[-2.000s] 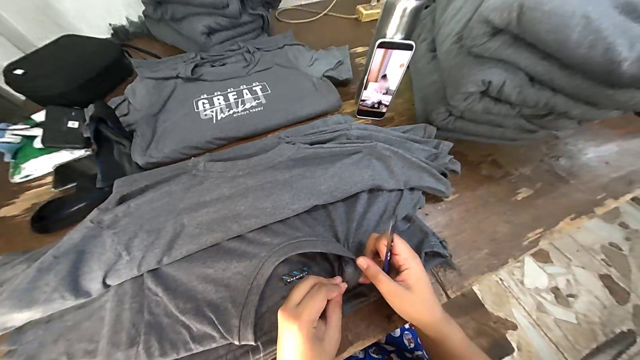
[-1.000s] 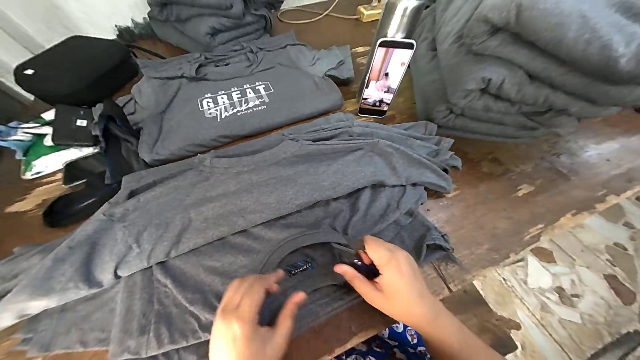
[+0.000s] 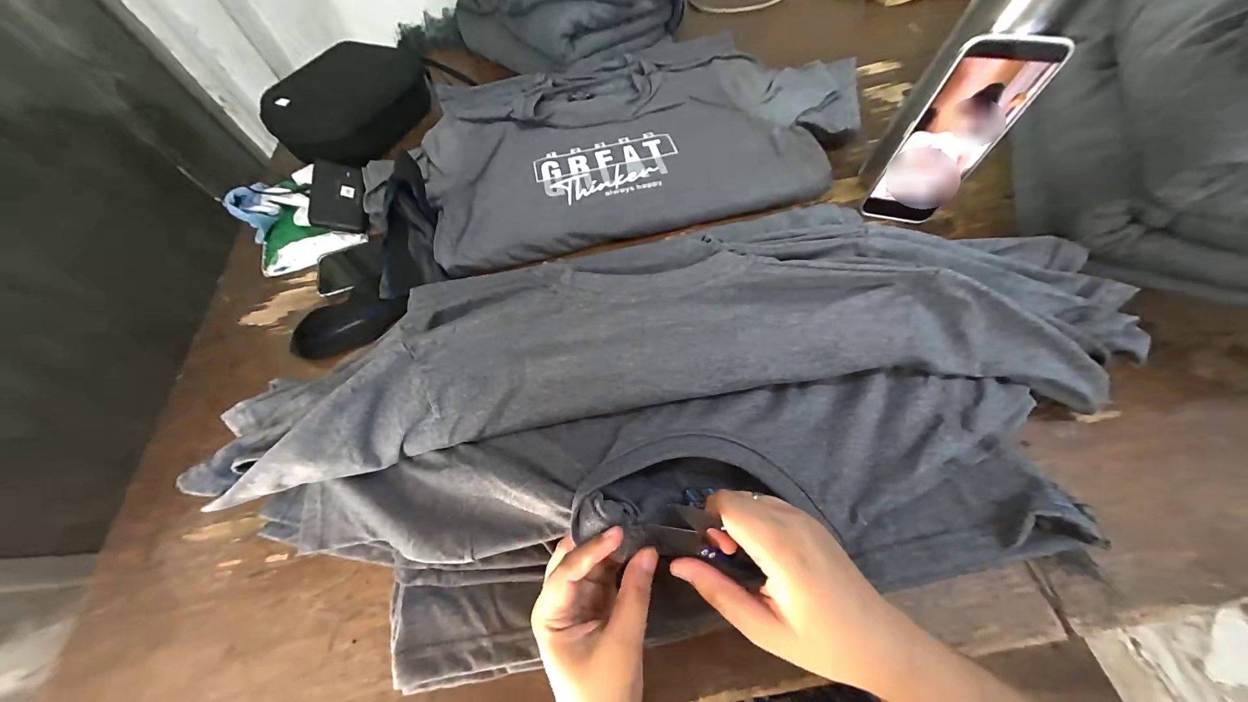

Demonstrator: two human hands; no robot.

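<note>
A grey T-shirt (image 3: 721, 429) lies on a stack of grey shirts, its round neckline facing me. My left hand (image 3: 595, 604) pinches the left part of the neckline, where the fabric is bunched. In my right hand (image 3: 770, 575) is a small pair of thread snips (image 3: 682, 531), its blades apart and pointing left at the bunched fabric. Behind the snips, a small dark neck label with blue marks (image 3: 697, 497) shows partly inside the collar. The handle of the snips is mostly hidden by my fingers.
Beyond the stack lies a folded grey T-shirt (image 3: 624, 185) with a white print. A smartphone (image 3: 965, 127) leans on a metal bottle (image 3: 1014, 15). Large grey fabric (image 3: 1141, 146) is piled at right. A black case (image 3: 346, 102) and small dark items sit at left on the wooden table (image 3: 166, 604).
My left hand, apart from the collar fabric a second ago, now pinches it. The snips in my right hand have turned to point left, blades in sight. The view has shifted left.
</note>
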